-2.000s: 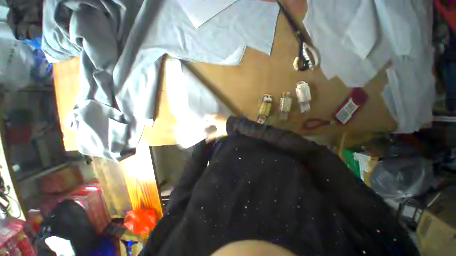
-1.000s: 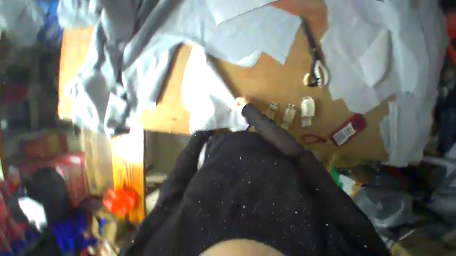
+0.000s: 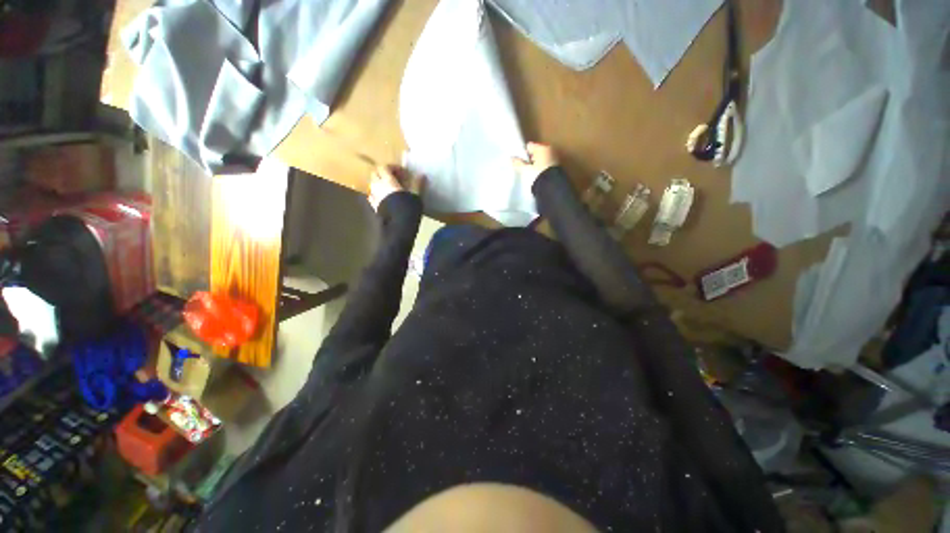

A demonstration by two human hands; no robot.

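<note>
A white piece, paper by its look (image 3: 458,125), lies on the brown table in front of me, its lower part at the near edge. My right hand (image 3: 536,159) holds its right edge. My left hand (image 3: 391,184) is at its lower left edge; whether its fingers grip is too small to tell. Grey fabric (image 3: 234,104) lies in folds on the left, and more flat grey fabric (image 3: 615,26) is at the top. Shears (image 3: 721,130) with pale wrapped handles lie on the right.
Two small weights (image 3: 631,206) and a paler one (image 3: 674,211) sit right of my right hand. A dark red item with a white label (image 3: 729,275) lies near the table edge. Large white sheets (image 3: 813,146) cover the right side. A red plastic stool or bag (image 3: 222,318) is at lower left.
My left hand has come into view at the piece's left side. My right hand still holds the right edge. The view has shifted, so the table items sit further right in the picture.
</note>
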